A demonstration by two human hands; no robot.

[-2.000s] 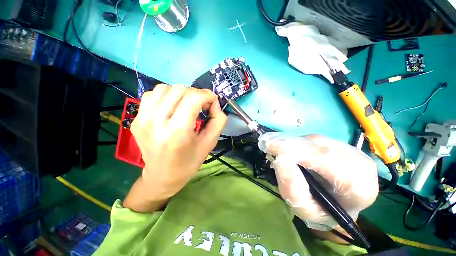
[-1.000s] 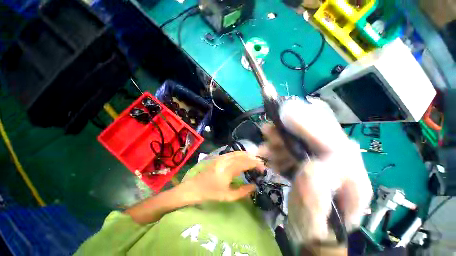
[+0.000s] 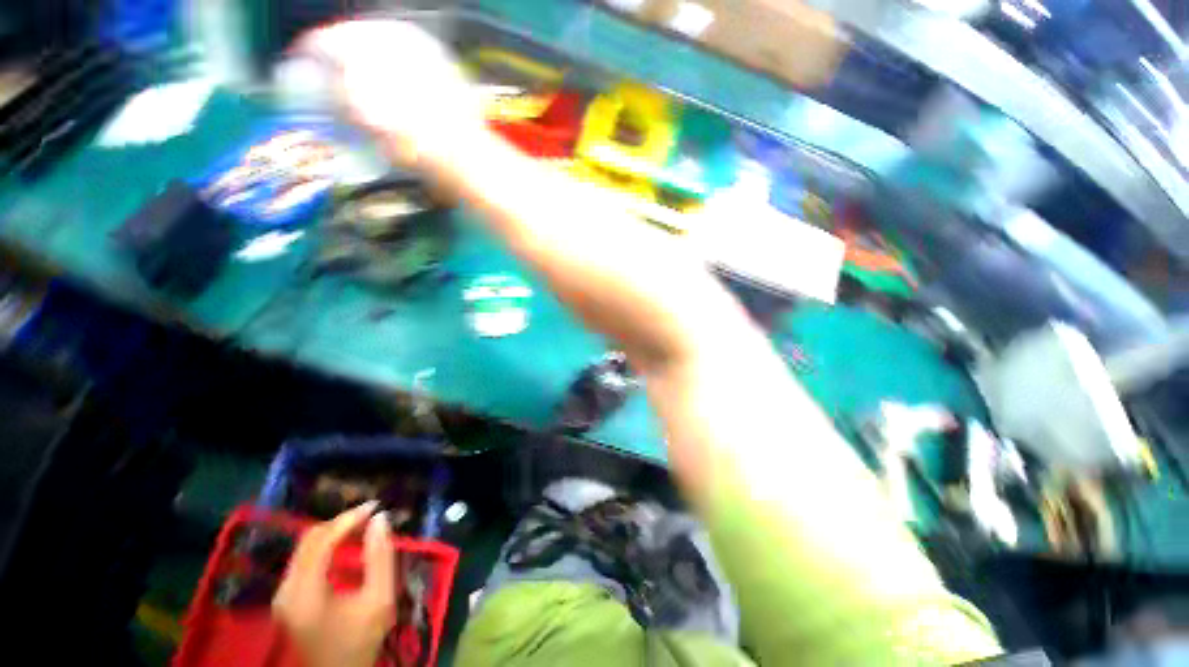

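Note:
My left hand (image 3: 339, 593) is over the red parts tray (image 3: 215, 610) at the lower left, thumb and finger pointing up; blur hides whether it holds anything. My right arm reaches across the bench to the far upper left. My right hand (image 3: 378, 76) is badly blurred there, its fingers and any held thing unclear. A dark object, possibly the device unit (image 3: 600, 391), lies near the bench's front edge. Black cables (image 3: 613, 541) lie on my lap. The soldering iron cannot be made out.
A blue bin (image 3: 424, 456) adjoins the red tray. The solder spool (image 3: 498, 308) stands mid-bench, with a dark box (image 3: 176, 237) to its left. Yellow trays (image 3: 626, 130) and a white box (image 3: 776, 248) stand behind. Blurred tools lie at right.
The view has swung up and towards the bench. My right hand has moved far to the left across the bench. My left hand has moved from my lap to the red tray.

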